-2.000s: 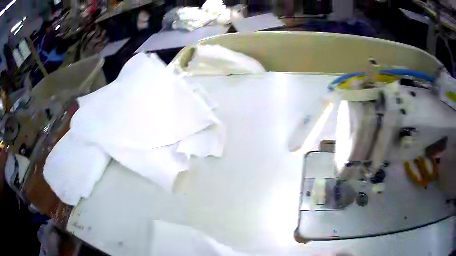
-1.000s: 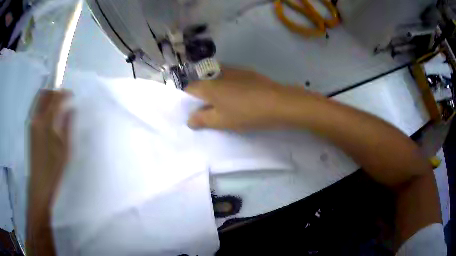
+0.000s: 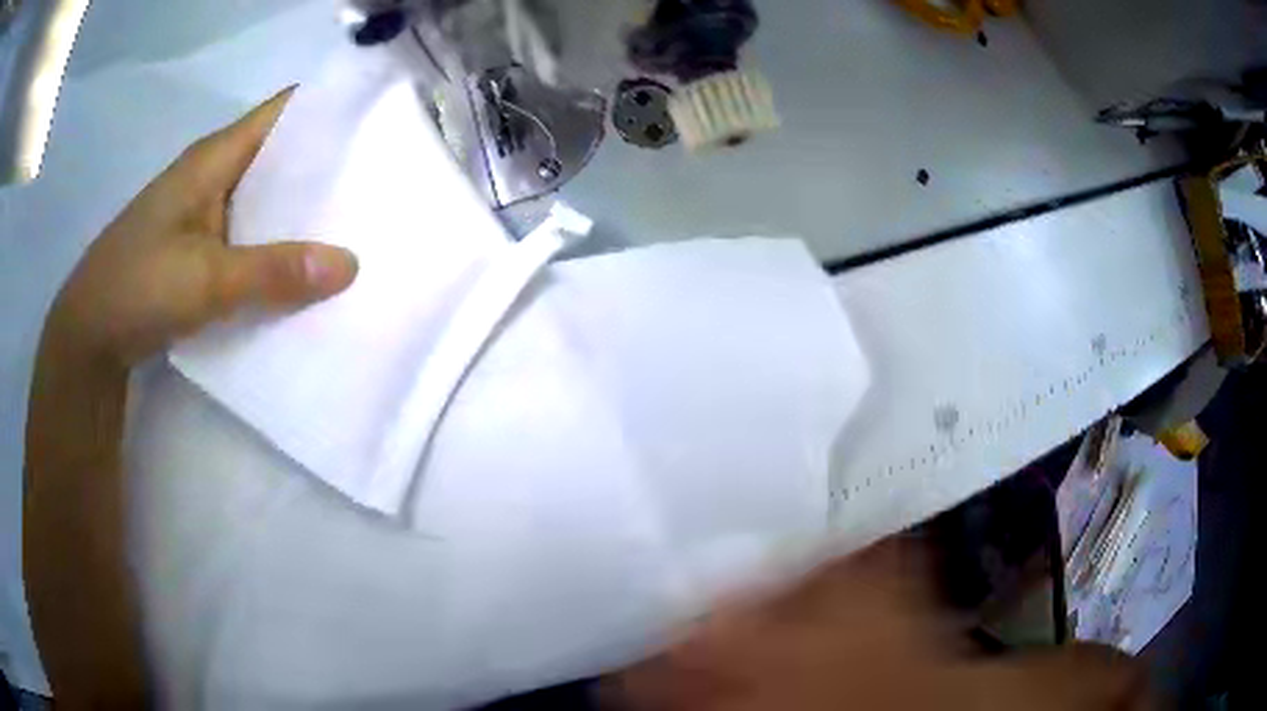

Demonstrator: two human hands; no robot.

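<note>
White fabric panels [image 3: 695, 375] lie on the sewing table in front of the machine. A smaller white piece [image 3: 361, 208] with a narrow folded strip [image 3: 466, 347] along its right edge lies on top, to the left. My left hand [image 3: 209, 250] rests on this piece, thumb extended over it and the other fingers partly hidden at its left edge. My right hand [image 3: 889, 639] is blurred at the bottom, at the near edge of the fabric; its fingers cannot be made out. The needle plate [image 3: 535, 139] is uncovered beyond the fabric.
The ribbed cream knob [image 3: 725, 109] is near the top centre. Yellow-orange scissor handles [image 3: 952, 11] are at the top edge. A yellow-edged tray [image 3: 1216, 264] is at the right. The lamp [image 3: 49, 84] glows at upper left. Ruler marks [image 3: 1028, 375] run along the front edge.
My right hand has moved from beside the needle down to the near edge. The fabric has shifted off the needle plate, and the folded strip is visible. My left hand has moved onto the smaller piece.
</note>
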